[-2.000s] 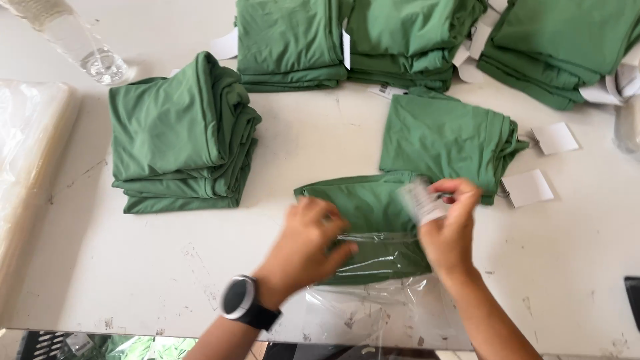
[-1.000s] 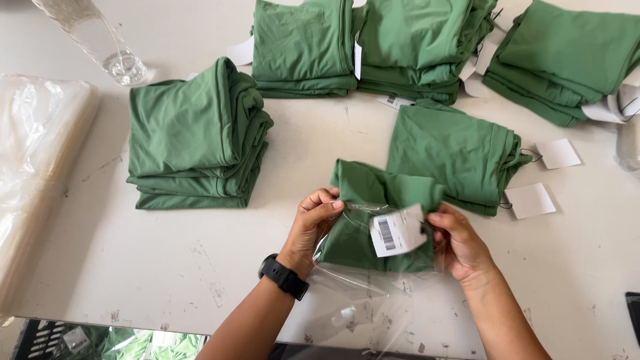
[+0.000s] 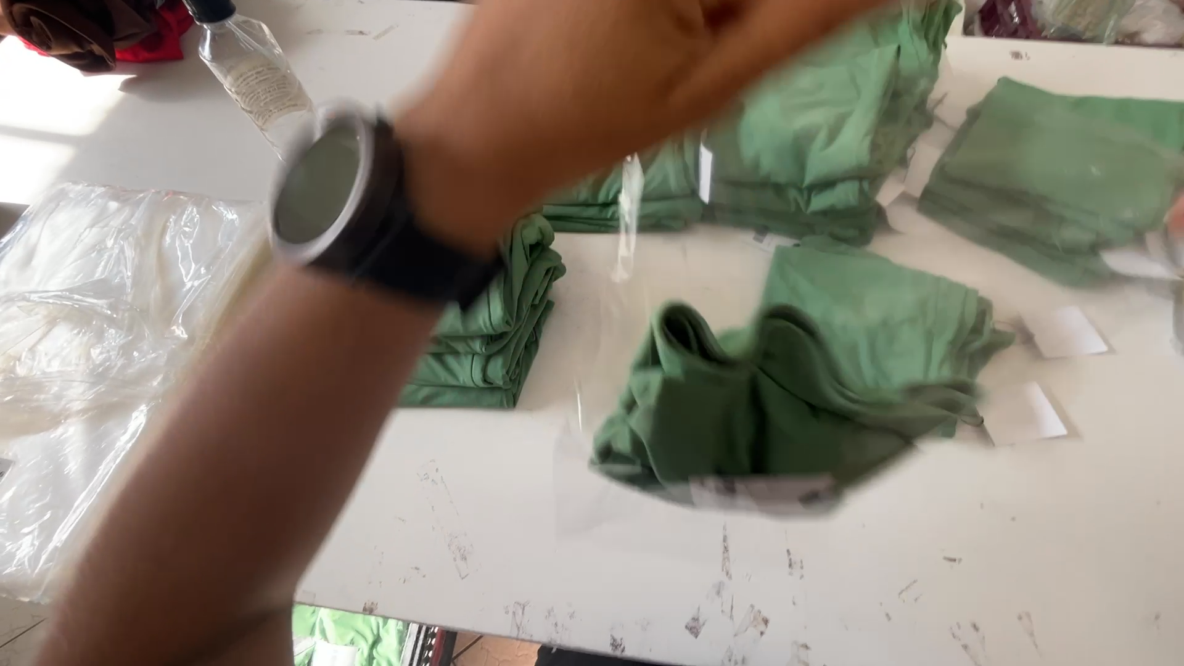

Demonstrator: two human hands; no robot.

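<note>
My left hand [image 3: 592, 92], blurred, is raised at the top centre, with a watch on its wrist. Its fingertips are hidden or out of frame, so its hold cannot be made out. Below it a dark green folded garment [image 3: 712, 416] hangs tilted in a clear plastic bag [image 3: 627, 222], whose film reaches up toward the hands; a white tag shows at the bottom. Behind lies a lighter green folded garment [image 3: 869, 314] with white tags [image 3: 1027, 414]. At the right edge a blurred sliver of skin [image 3: 1177, 217] may be my right hand; what it holds is not visible.
Green garment stacks stand at left centre [image 3: 481, 361], the back [image 3: 805, 139] and the right [image 3: 1064, 185] of the white table [image 3: 832, 583]. Clear plastic bags [image 3: 120, 370] lie at the left, near a glass bottle [image 3: 254, 79]. Light green packed items [image 3: 351, 634] sit below the table edge.
My left hand has risen from beside the garment to the top of the view. The garment, handled on the table before, now hangs in the bag, its tag at the bottom.
</note>
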